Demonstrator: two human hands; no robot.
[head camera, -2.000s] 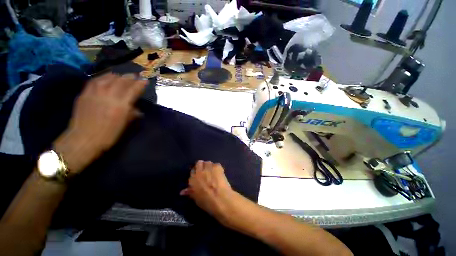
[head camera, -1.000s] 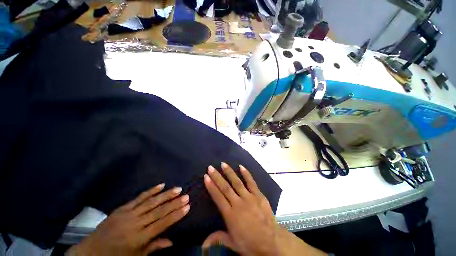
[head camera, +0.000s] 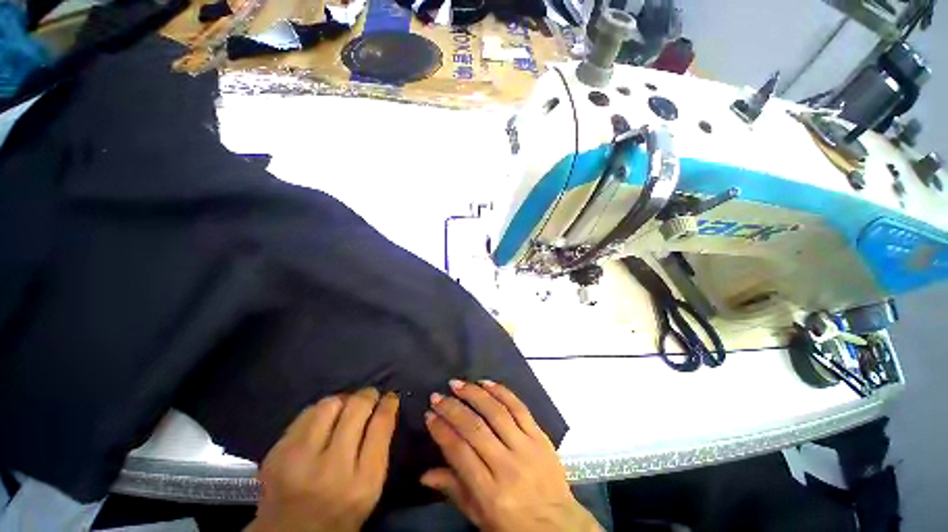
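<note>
A large dark fabric panel (head camera: 260, 270) lies over the left and front of the white table (head camera: 322, 145), its right corner near the table's front edge. My left hand (head camera: 327, 457) and my right hand (head camera: 504, 457) rest side by side on the panel near that edge, fingertips on the cloth. My left fingertips are bent down at a small crease; whether they pinch it I cannot tell. My right fingers lie close together on the cloth. The sewing machine (head camera: 717, 197) stands to the right, with no fabric under its needle area (head camera: 556, 260).
Black-handled scissors (head camera: 681, 327) lie under the machine arm. A small tray of bobbins and tools (head camera: 847, 348) sits at the bed's right end. Behind are cardboard (head camera: 478, 78), a dark round disc (head camera: 392, 56) and fabric offcuts (head camera: 275, 36). Dark fabric lies below the table's right front.
The view has moved down and closer over the table. My left hand, earlier raised, is now on the panel beside my right hand. The panel lies spread flatter, and both hands have come nearer the front edge.
</note>
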